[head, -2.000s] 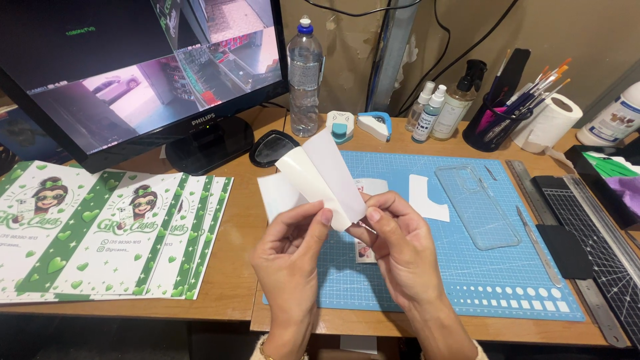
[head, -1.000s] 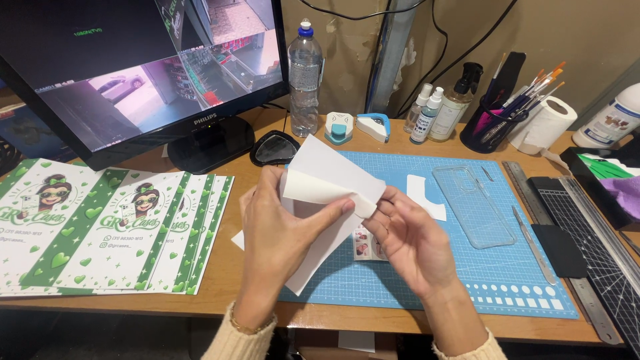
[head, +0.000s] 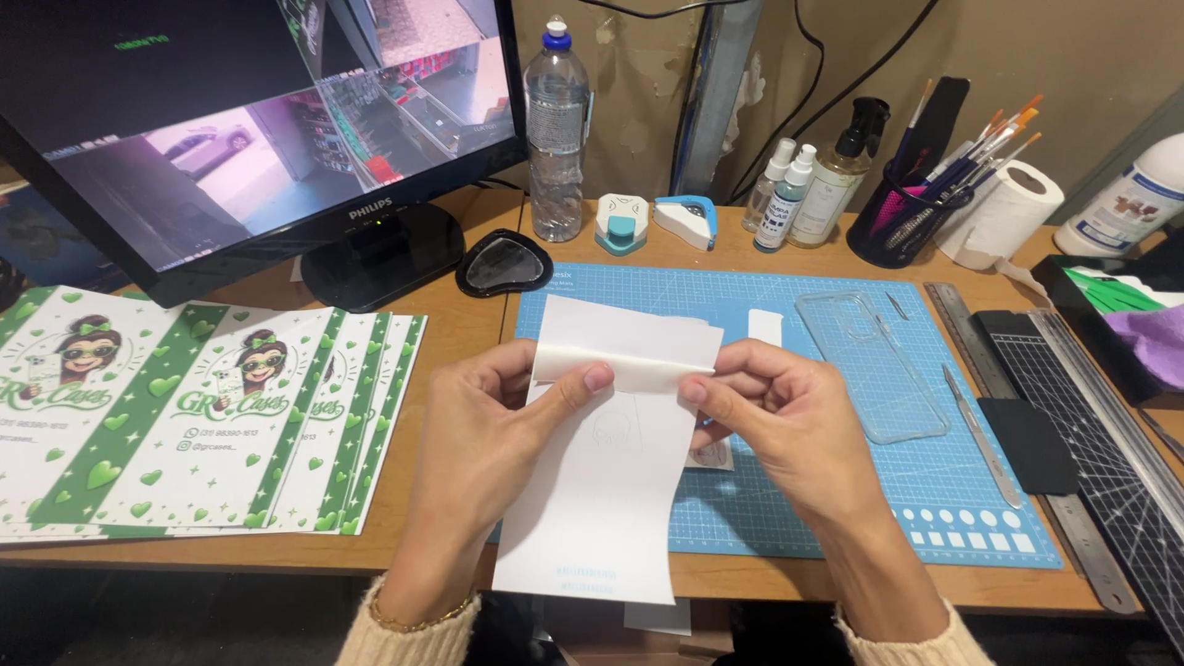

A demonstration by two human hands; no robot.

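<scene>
A white paper sheet, its upper part folded over in a band, is held up above the blue cutting mat. My left hand pinches the fold at its left, thumb on top. At the right end of the fold, my right hand grips the paper between thumb and fingers. Behind the right fingers a small printed piece partly shows on the mat. A white cutout lies beyond that hand. Farther right are a clear phone case and a scalpel.
Printed green-and-white sheets lie at left, below a monitor. Along the back stand a plastic bottle, spray bottles and a brush holder. A steel ruler and a paper trimmer border the mat's right side.
The paper has come down and now hangs lengthwise toward me, with its fold running crosswise. My left hand has shifted from the sheet's upper left to beside the fold.
</scene>
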